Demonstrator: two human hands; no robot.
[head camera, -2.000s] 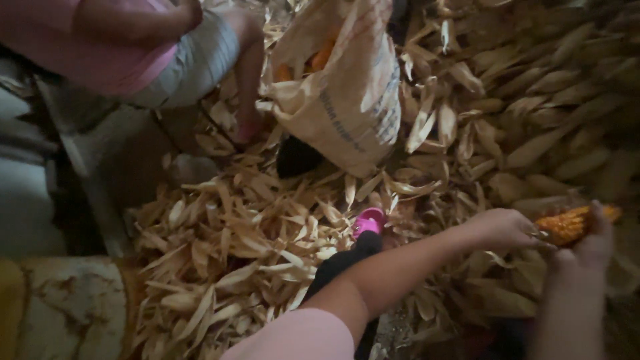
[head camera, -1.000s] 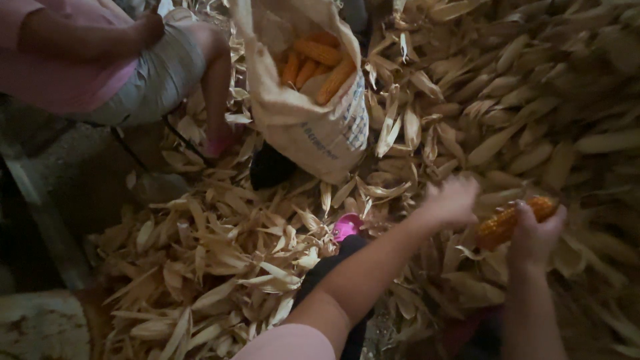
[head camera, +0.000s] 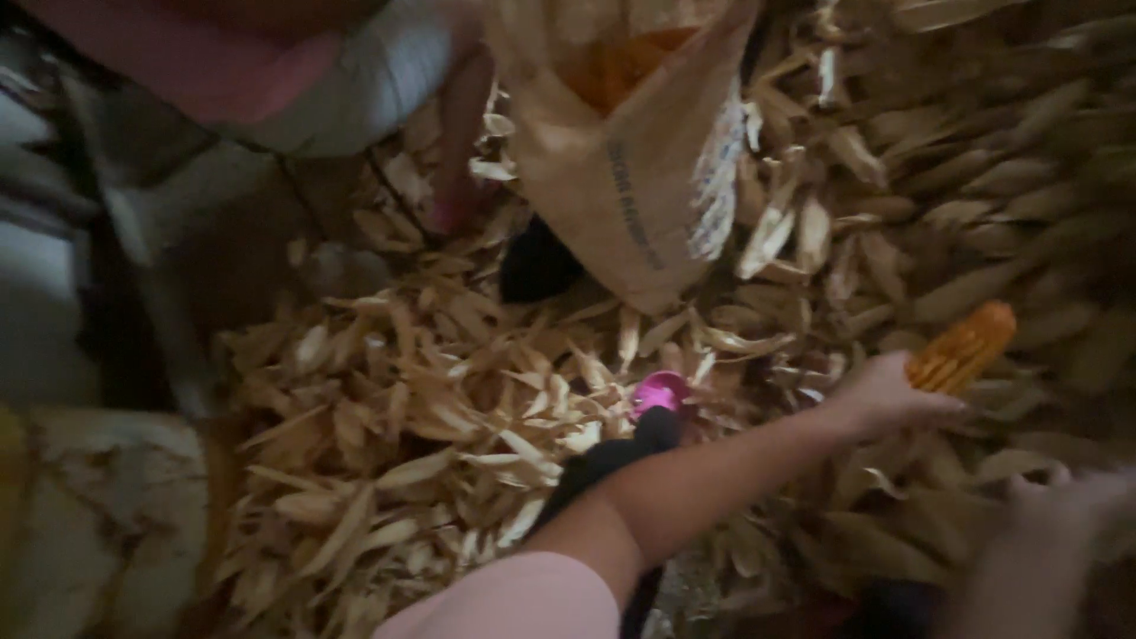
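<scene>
My left hand (head camera: 896, 399) holds an orange ear of corn (head camera: 963, 346) by its lower end, and the bare kernels point up to the right. Below and right of it, my right hand (head camera: 1065, 493) is blurred, apart from the ear; whether its fingers hold anything is unclear. A woven sack (head camera: 621, 195) with writing on it stands at upper centre, its mouth open, with orange corn ears (head camera: 621, 67) inside. Dry corn husks (head camera: 399, 390) lie thickly around the sack and beneath both hands.
Another person (head camera: 355, 89) in grey shorts sits at upper left beside the sack. A pink shoe (head camera: 661, 395) is on my foot among the husks. A yellowish, worn container (head camera: 106, 524) stands at lower left. A heap of husks (head camera: 1021, 204) spreads along the right.
One second ago the ear was in my right hand; now my left hand holds it and the right hand is off it. The view has shifted.
</scene>
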